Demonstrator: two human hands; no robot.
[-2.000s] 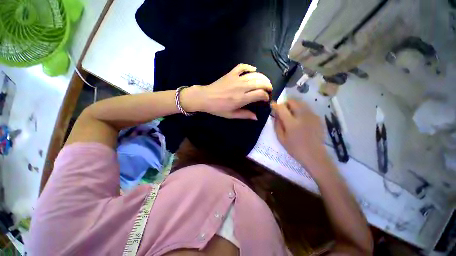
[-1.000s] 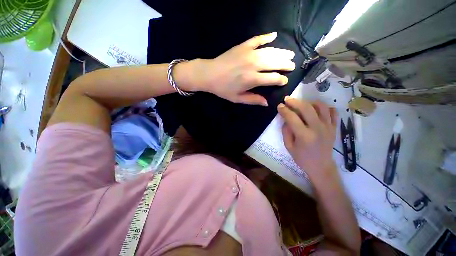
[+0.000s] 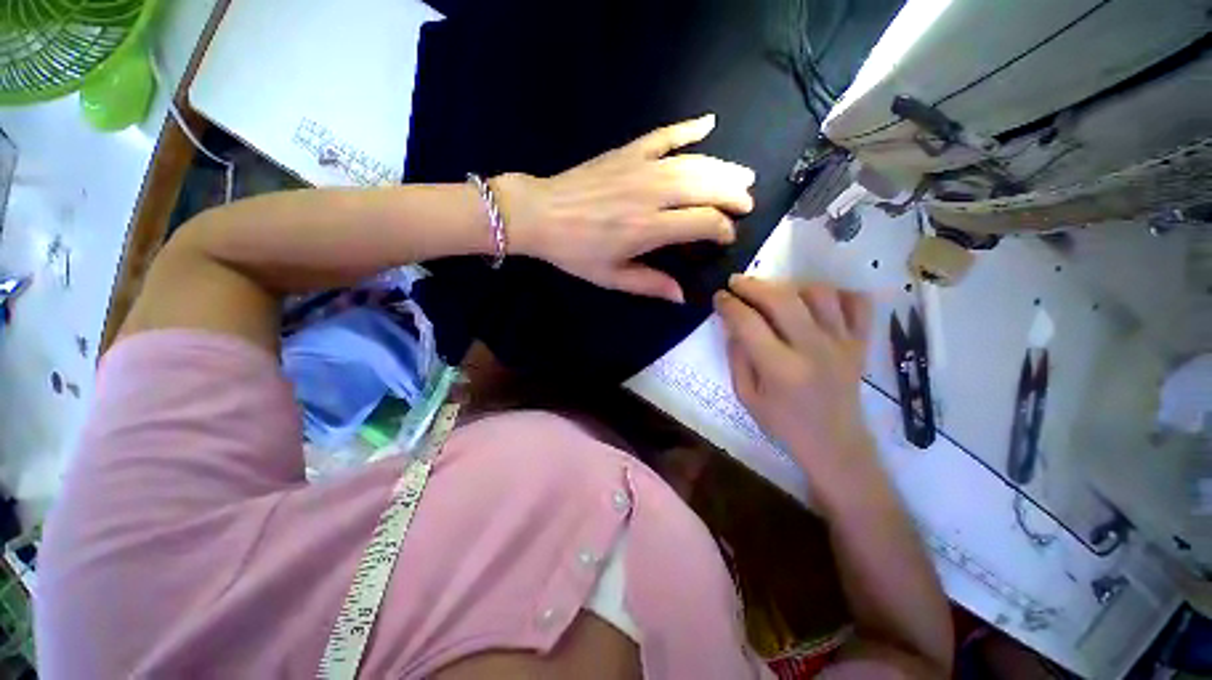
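Observation:
The black garment (image 3: 532, 106) lies over the machine table and down toward the wearer's lap. My left hand (image 3: 631, 213) rests palm down on it, fingers slightly apart and thumb spread toward the lap. My right hand (image 3: 791, 339) is at the cloth's right edge, with thumb and index fingertips close together on the edge; the exact grip is small and partly hidden. The needle area (image 3: 824, 166) of the sewing machine is just beyond both hands, at the cloth's edge.
The off-white machine head (image 3: 1023, 67) fills the upper right. Black snips (image 3: 912, 379) and a second dark tool (image 3: 1027, 415) lie on the machine bed. A green fan (image 3: 67, 40) is upper left. A plastic bag with blue cloth (image 3: 352, 379) sits beside the lap.
The view has shifted. My left hand has stayed flat on the cloth, moving slightly toward the lap. My right fingertips, a little off the edge one second ago, are now against it.

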